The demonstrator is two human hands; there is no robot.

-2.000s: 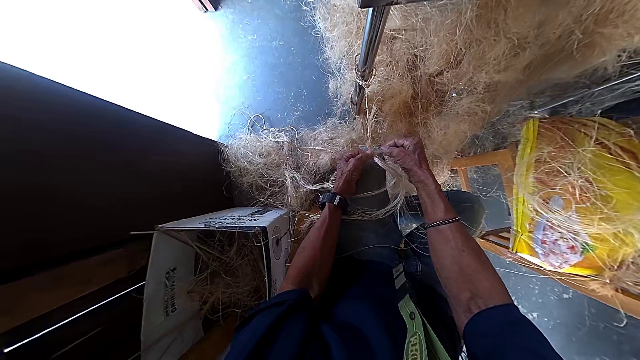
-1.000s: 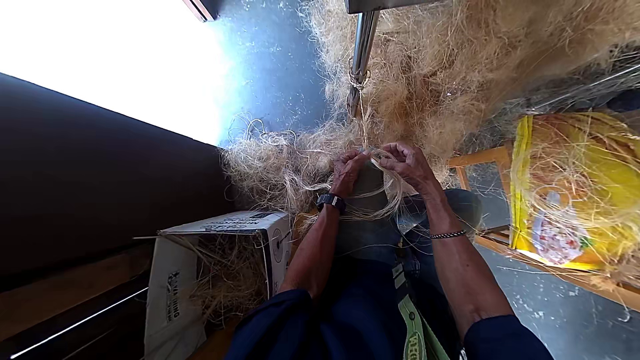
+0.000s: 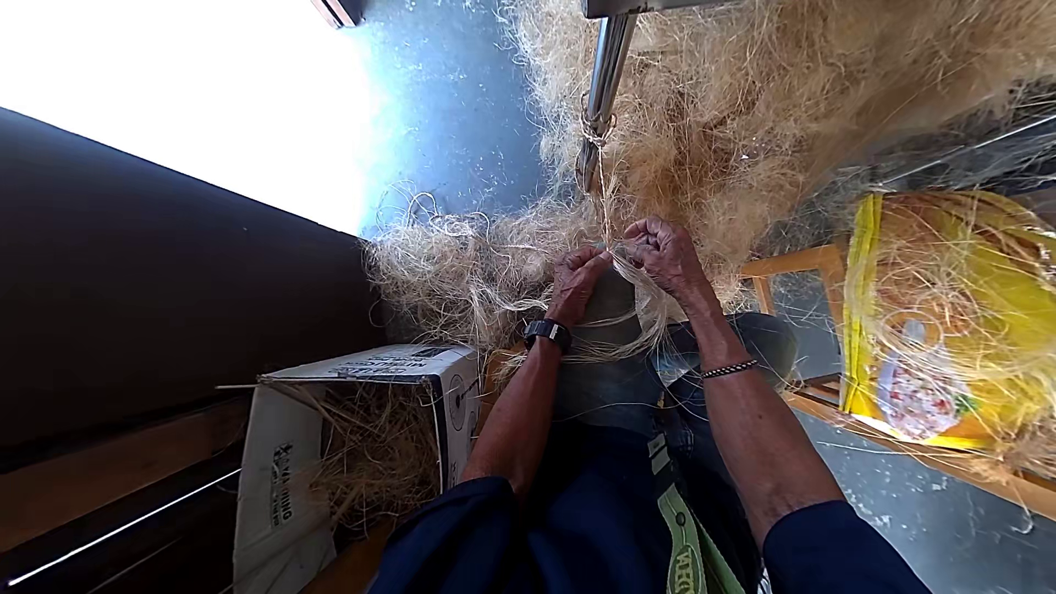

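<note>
A thin cord of pale plant fibre [image 3: 606, 194] runs down from a knotted loop around a metal post [image 3: 609, 70] to my fingertips. My left hand [image 3: 577, 279] pinches the cord's lower end between thumb and fingers. Just right of it, my right hand [image 3: 664, 252] has its fingers curled at the upper part of a loose fibre hank [image 3: 652, 309]; how firmly it grips is hard to tell. The hank curves down over my lap, its long strands looping below my left hand.
Tangled fibre [image 3: 726, 107] spreads over the floor beyond my hands. At left stands a cardboard box [image 3: 285, 487] holding darker fibre. On the right, a yellow printed bag [image 3: 866, 289] with fibre on it rests on a wooden chair [image 3: 792, 262]. A dark panel [image 3: 165, 272] rises at far left.
My hands stay at the cord's lower end. The right hand's fingers have shifted and now stand slightly apart from the left hand's fingertips.
</note>
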